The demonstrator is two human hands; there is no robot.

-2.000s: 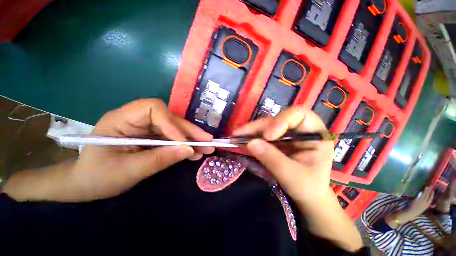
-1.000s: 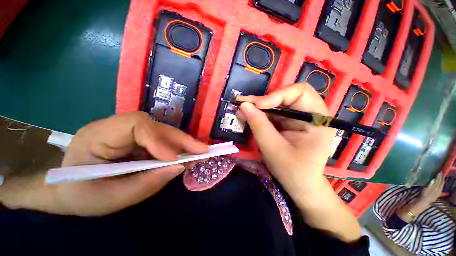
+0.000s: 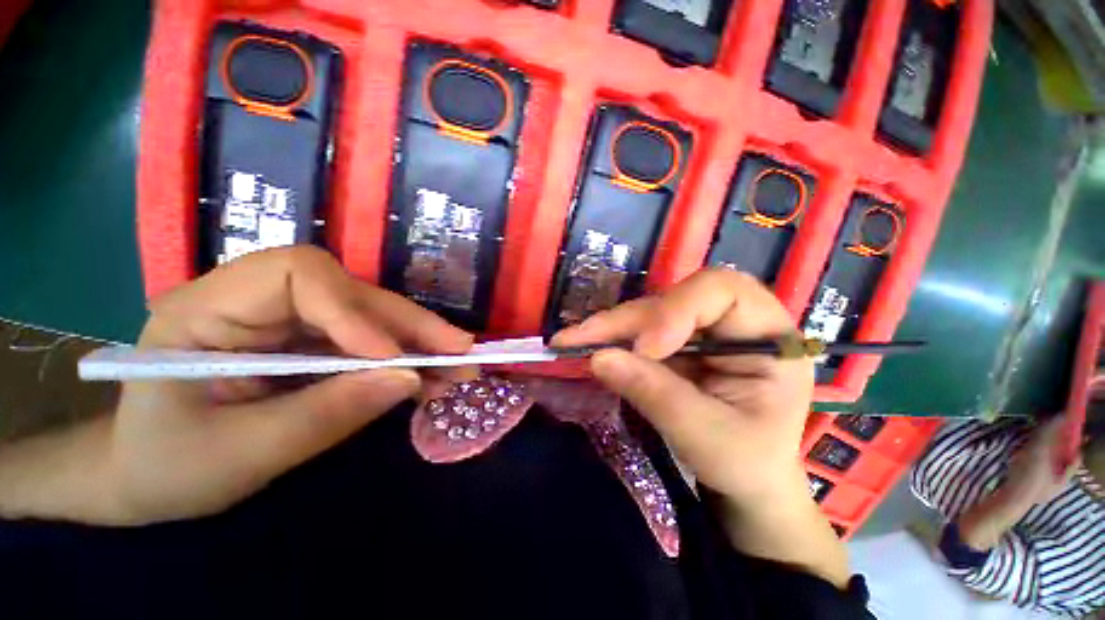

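My left hand [image 3: 273, 375] pinches a long white liner strip [image 3: 242, 363] between thumb and fingers, about level. My right hand [image 3: 703, 388] holds slim black tweezers [image 3: 739, 348] with a gold marking. The tweezer tip meets the right end of the strip; any label there is too small to see. Behind the hands lies a red foam tray [image 3: 370, 145] with black phone bodies in its pockets. The nearest phone body [image 3: 454, 182] has an orange ring at its top and silver card holders [image 3: 439, 248] lower down.
The tray lies on a green bench [image 3: 75, 194]. A second red tray [image 3: 866, 466] with dark parts is at the lower right. Another person in a striped sleeve [image 3: 1030, 509] is at the right edge. A pink ornament with shiny stones [image 3: 467, 418] lies on my dark clothing.
My right hand has drawn the tweezers back from a phone's silver area to the strip's end. The strip is more level. The trayed phones appear further left in view.
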